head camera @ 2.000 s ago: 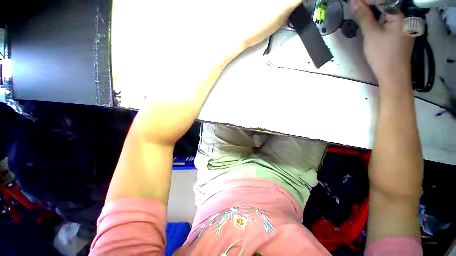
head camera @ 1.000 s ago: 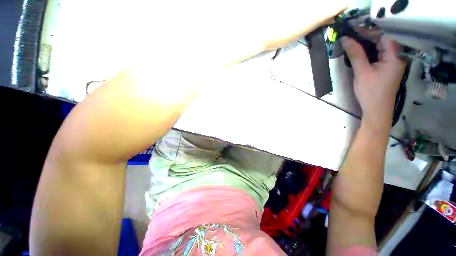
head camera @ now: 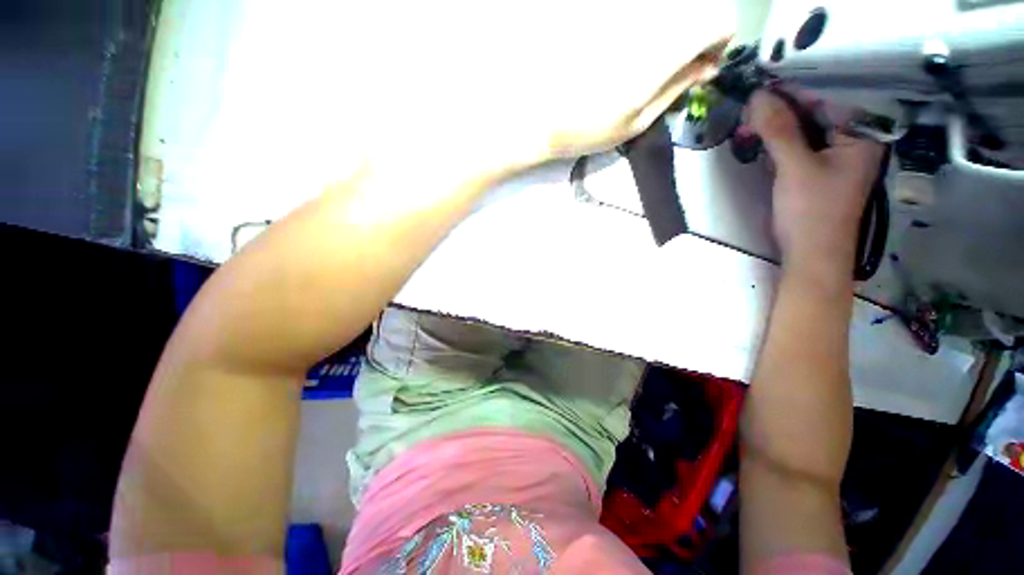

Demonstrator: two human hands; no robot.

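The pale sewing machine head (head camera: 887,56) is at the upper right. A dark fabric strip (head camera: 656,193) hangs from the needle area toward the table's front edge. My left hand (head camera: 685,84) reaches to the left side of the needle area; it is overexposed and its fingertips are hard to see. My right hand (head camera: 811,157) is bent in under the head, thumb and fingers close together near dark parts. What its fingertips hold is hidden. Black scissor handles (head camera: 872,230) lie behind my right wrist, partly covered.
The white table (head camera: 584,258) is strongly overexposed. Small tools, one with a red handle (head camera: 923,328), lie at the bed's right end. A red basket (head camera: 685,494) with dark cloth is below. A dark grey surface (head camera: 67,124) is at the left.
The view has shifted, showing more of the machine head than two seconds ago. Both hands stay at the needle area. The strip's lower end has swung left relative to its top.
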